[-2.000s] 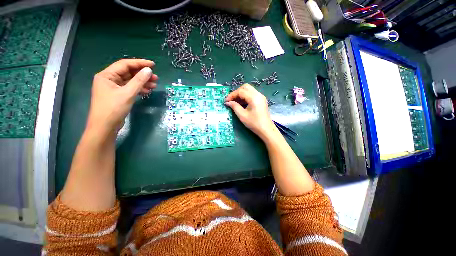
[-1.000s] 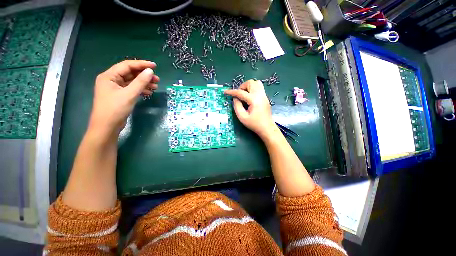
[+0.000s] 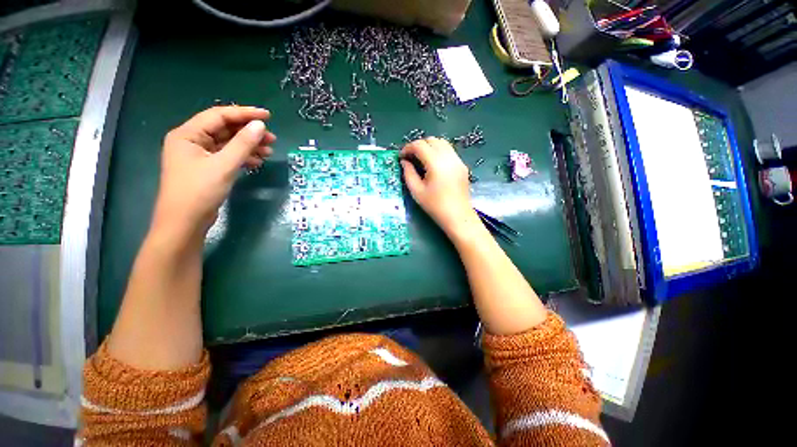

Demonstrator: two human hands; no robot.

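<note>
A green circuit board point(image 3: 349, 208) lies flat on the dark green bench in front of me, with glare across its middle. My right hand point(image 3: 440, 182) is at the board's upper right corner, thumb and fingertips curled close together; whether a component is between them is too small to tell. My left hand point(image 3: 210, 155) is raised left of the board, thumb against the forefinger; what it may hold is not clear. A few components show by its fingers. The main component heap point(image 3: 371, 65) lies behind the board. Dark tweezers point(image 3: 498, 225) lie right of my right wrist.
A board tray point(image 3: 86, 192) with a metal edge is at left. A blue-framed holder point(image 3: 645, 188) stands at right. Small component groups point(image 3: 470, 137), a white slip point(image 3: 465, 73) and a pink lump point(image 3: 521, 164) lie behind and right of the board. A pen holder is upper right.
My right hand moved up and right along the board's top edge, its forefinger drawn back from the board's upper right corner. My left hand has hardly moved.
</note>
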